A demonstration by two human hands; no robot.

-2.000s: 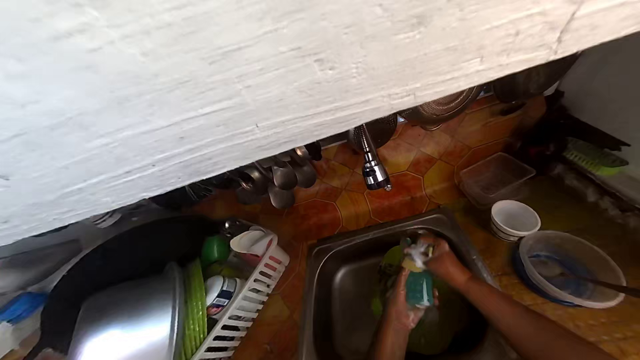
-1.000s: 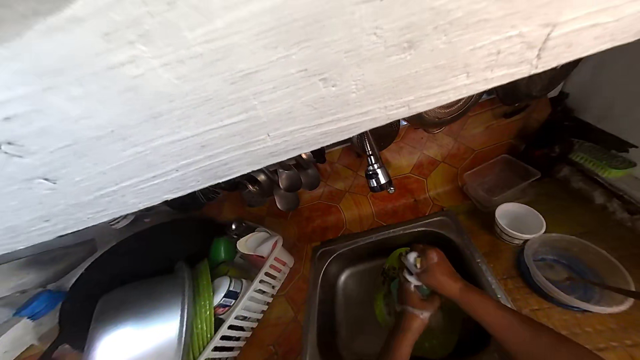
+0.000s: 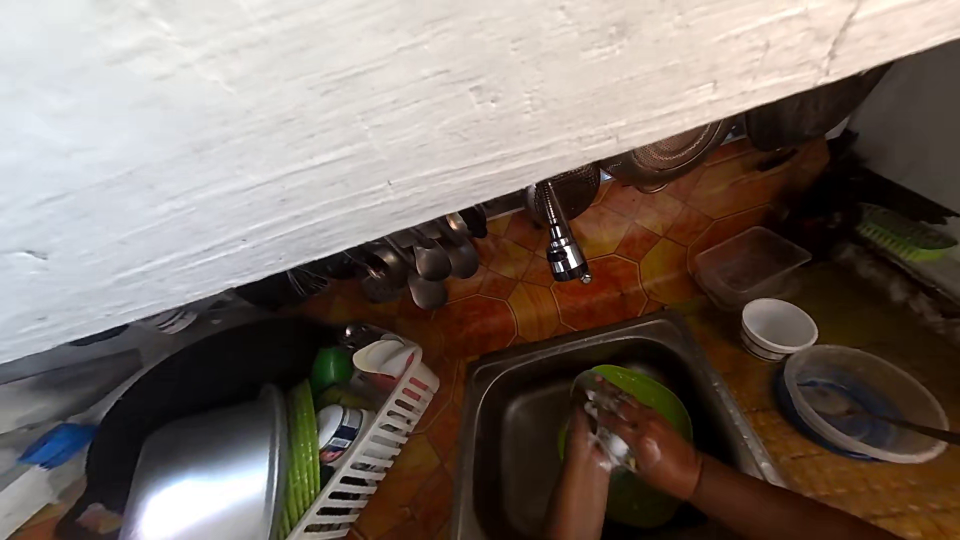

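Note:
My left hand (image 3: 589, 450) and my right hand (image 3: 656, 446) are close together over a stainless steel sink (image 3: 517, 427), covered in white suds. Between them is a soapy item, mostly hidden by the fingers; part of it looks like a clear rounded vessel. My right hand's fingers lie across it, and my left hand supports it from the near side. Under both hands a green plastic bowl or plate (image 3: 652, 386) sits in the sink. A chrome faucet head (image 3: 566, 259) hangs behind the sink.
Left of the sink, a white plastic dish rack (image 3: 375, 450) holds green plates (image 3: 300, 450), a metal pot (image 3: 210, 465) and a black pan (image 3: 202, 382). On the right counter are a white bowl (image 3: 778, 326), a plastic tub (image 3: 915, 397) and a clear container (image 3: 754, 262). Ladles (image 3: 431, 262) hang behind; a white ledge crosses above.
The teal-green thing seen between my hands two seconds ago no longer shows there. My hands have shifted against each other, and more of the green dish beneath them shows.

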